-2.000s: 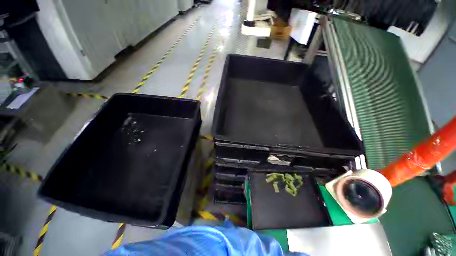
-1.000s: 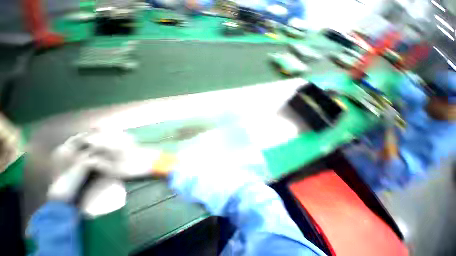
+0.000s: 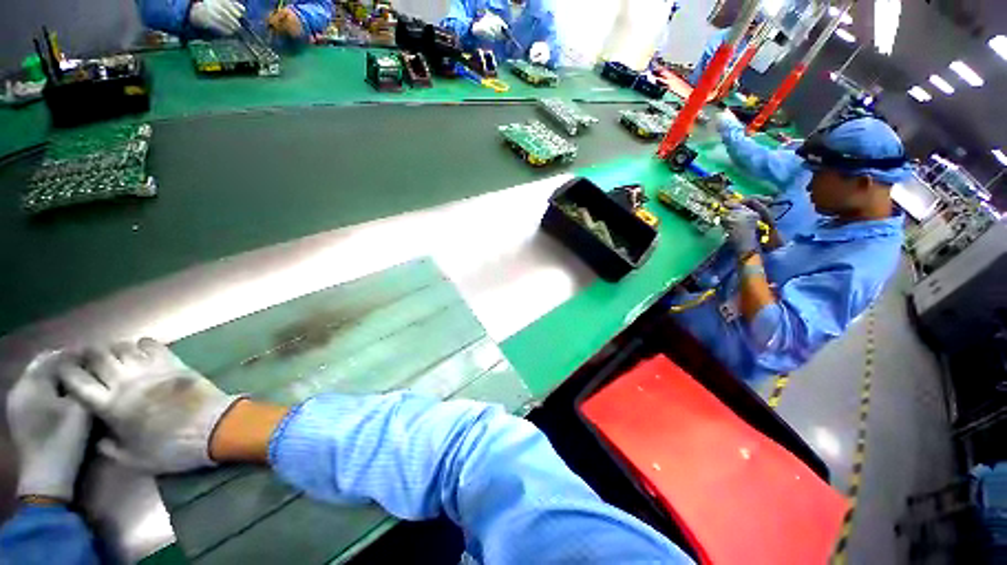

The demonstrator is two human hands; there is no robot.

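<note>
My left hand (image 3: 46, 425), in a white knit glove, is at the far left. My right hand (image 3: 166, 411), in a greyish-white glove with a dark smudge, lies against it, and its fingers reach over the left hand's fingers. Both are at the left end of the green work mat (image 3: 364, 353), which has parallel lines and a brown stain. No object shows in either hand. The space between the palms is hidden. The mat lies on a shiny metal plate (image 3: 486, 248).
A green belt (image 3: 331, 166) beyond the plate carries circuit boards (image 3: 94, 171). A black parts bin (image 3: 600, 228) stands at the bench right. A red sheet (image 3: 712, 464) lies in a black bin below. A worker (image 3: 823, 254) at right handles a board; others stand across the belt.
The view has swung from the totes and tape roll to the bench and mat, and is now sharp. Since one second ago my hands have stayed together at the mat's left end.
</note>
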